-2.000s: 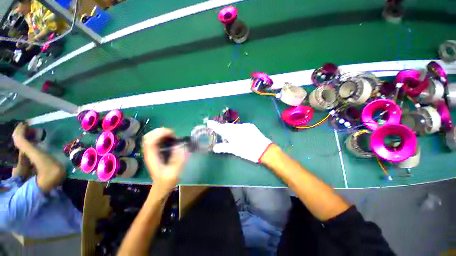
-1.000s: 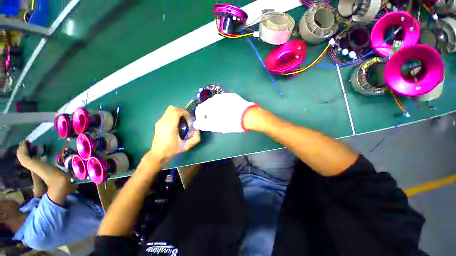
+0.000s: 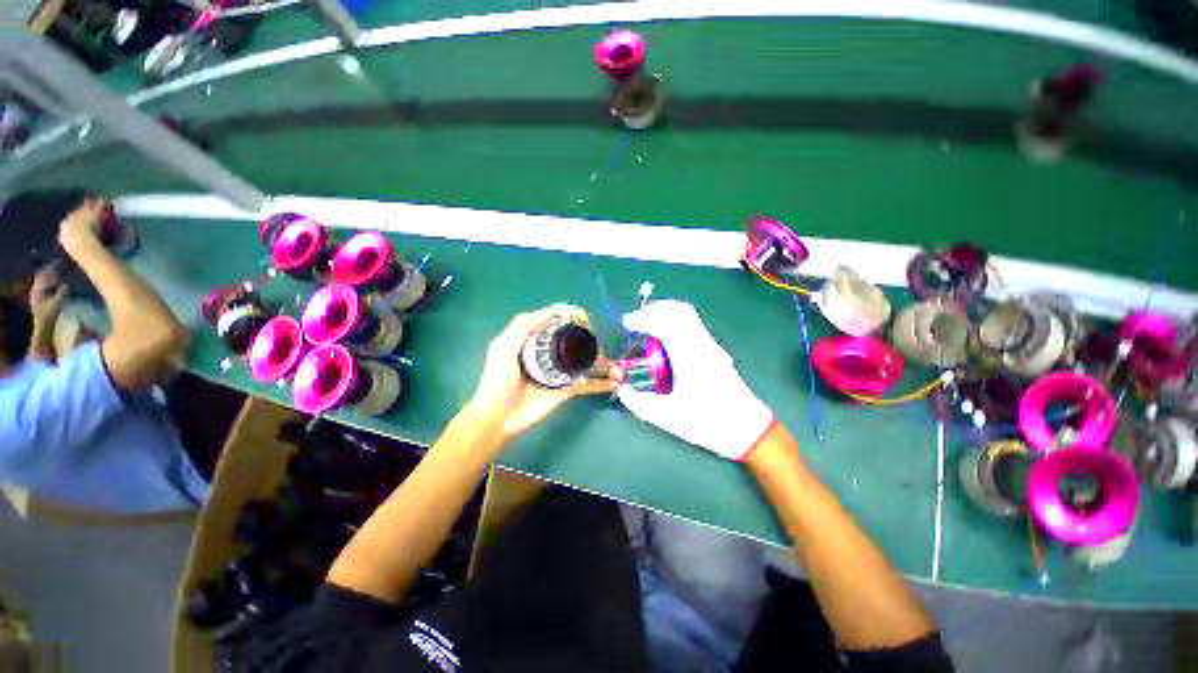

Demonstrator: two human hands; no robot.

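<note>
My bare left hand (image 3: 515,373) is closed around a grey ring (image 3: 558,352) with a black housing in its centre, held above the green bench. My right hand (image 3: 692,375), in a white glove with a red cuff edge, holds a small magenta cup (image 3: 649,366) with its fingertips, close beside the left hand's fingers. A small white connector (image 3: 645,291) shows just above the glove. The far side of both held parts is hidden by my hands.
Several joined magenta units (image 3: 330,312) stand grouped at the left. Loose magenta cups (image 3: 1083,493) and grey rings (image 3: 930,331) are piled at the right. The conveyor (image 3: 815,125) behind carries units. A carton (image 3: 217,526) of black parts is below; a coworker's arm (image 3: 135,300) is far left.
The view has shifted and the conveyor shows again. My hands have turned; the grey ring with the black centre now faces up in my left hand, and a magenta cup shows in my right.
</note>
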